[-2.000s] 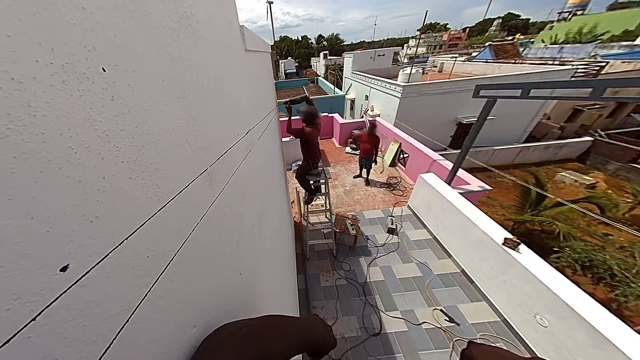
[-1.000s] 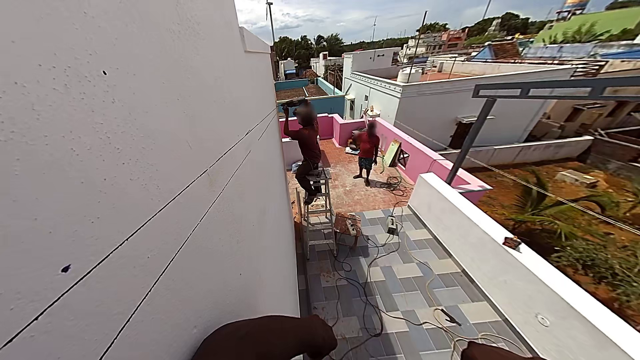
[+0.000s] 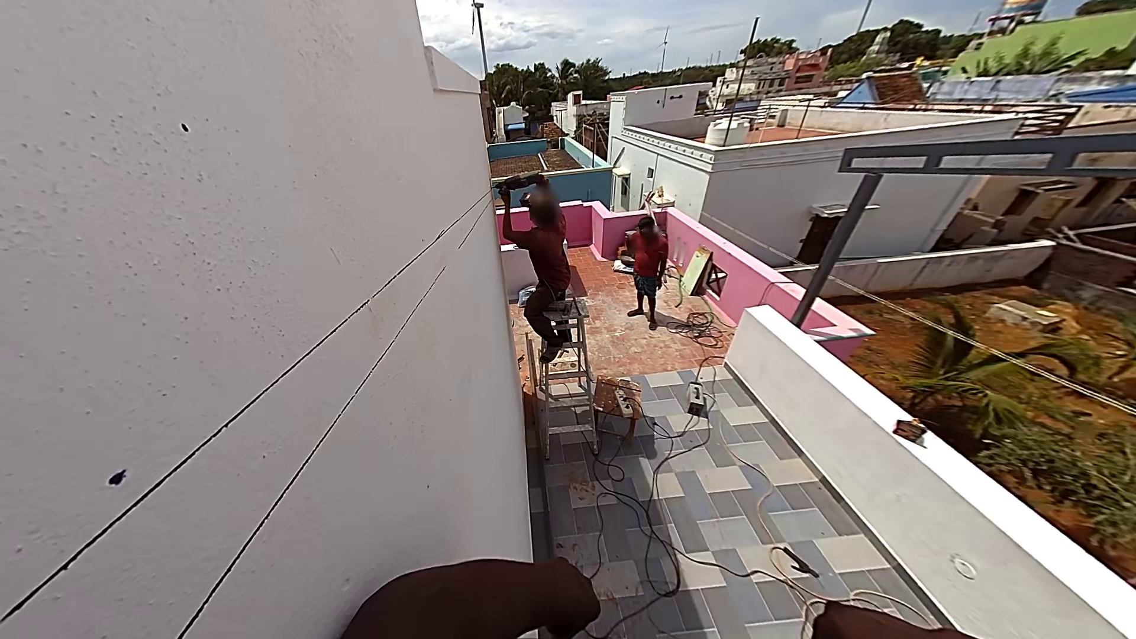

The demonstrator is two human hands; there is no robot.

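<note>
Two dark brown shapes, seemingly parts of my own arms or legs, enter at the bottom edge, one left of centre and one at the right. Neither of my hands can be made out, so what they hold is hidden. Nearest to these shapes are dark cables and a pale cable on the grey and white tiled floor. A small black tool or clamp lies by the pale cable. Farther off, a person on a metal stepladder holds a dark power tool up by the white wall.
Another person stands on the red-tiled terrace by a pink parapet. A wooden stool and a small electrical box stand near the ladder. A white parapet runs along the right, bearing a small dark object.
The person on the ladder has shifted slightly left, with arms still raised. The standing person has moved a little. The two dark shapes at the bottom have stayed in place.
</note>
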